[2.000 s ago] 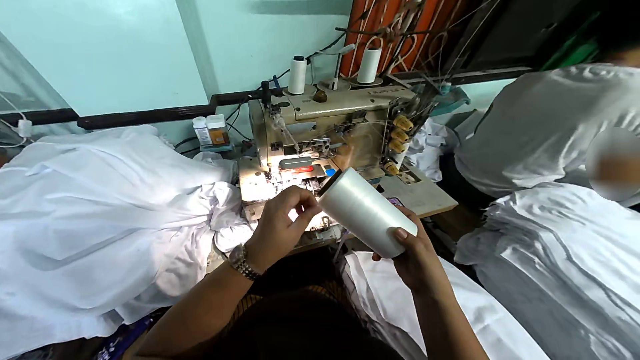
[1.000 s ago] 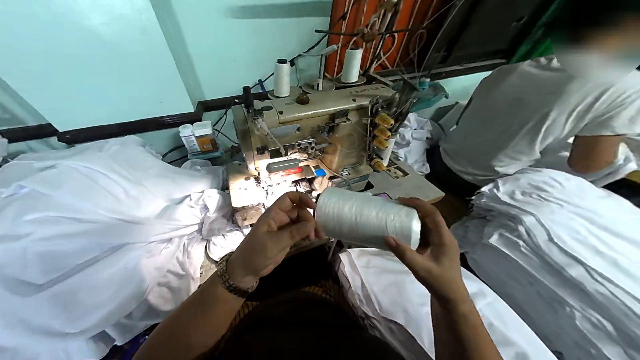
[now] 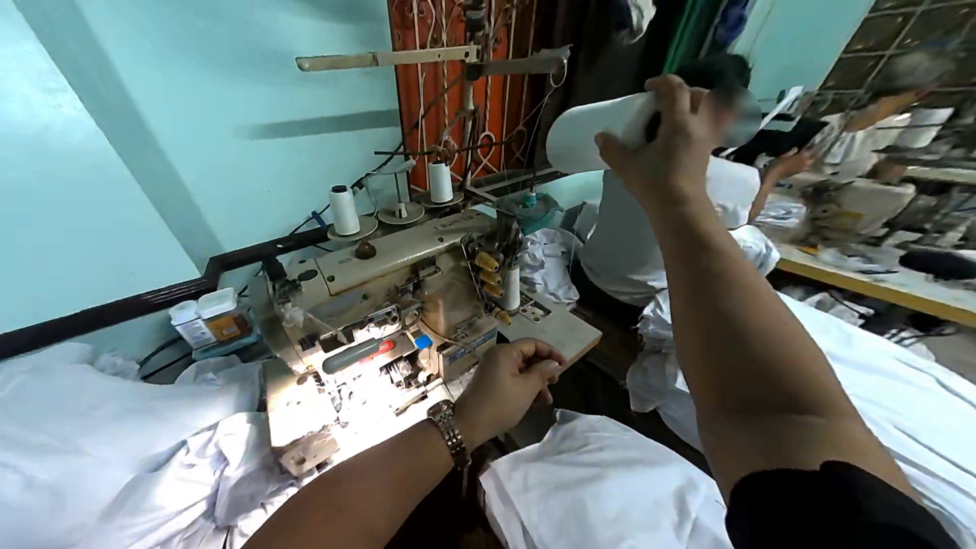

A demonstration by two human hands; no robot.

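Note:
My right hand [image 3: 671, 145] is raised at the upper right, gripping a large white thread cone [image 3: 598, 136] that lies nearly on its side. My left hand [image 3: 515, 381], with a metal-band watch on its wrist, is in front of the right side of the sewing machine [image 3: 396, 267]. Its thumb and index finger are pinched together; whether a thread is between them cannot be told. Behind the machine, smaller white thread spools [image 3: 345, 210] stand on round holders, beneath the arms of a thread stand [image 3: 389, 57]. Another white spool [image 3: 512, 287] is beside the yellow tension knobs [image 3: 488, 278].
White fabric [image 3: 114, 450] is heaped at the left, with more [image 3: 602, 480] near my lap and at the right. Small white-lidded containers [image 3: 210, 320] stand left of the machine. A person in a pale shirt [image 3: 621, 236] sits beyond my right arm; another is farther right.
My right hand has lifted the cone up and to the right. My left hand has come away from the cone and is now lower, by the machine. The view has turned upward and right.

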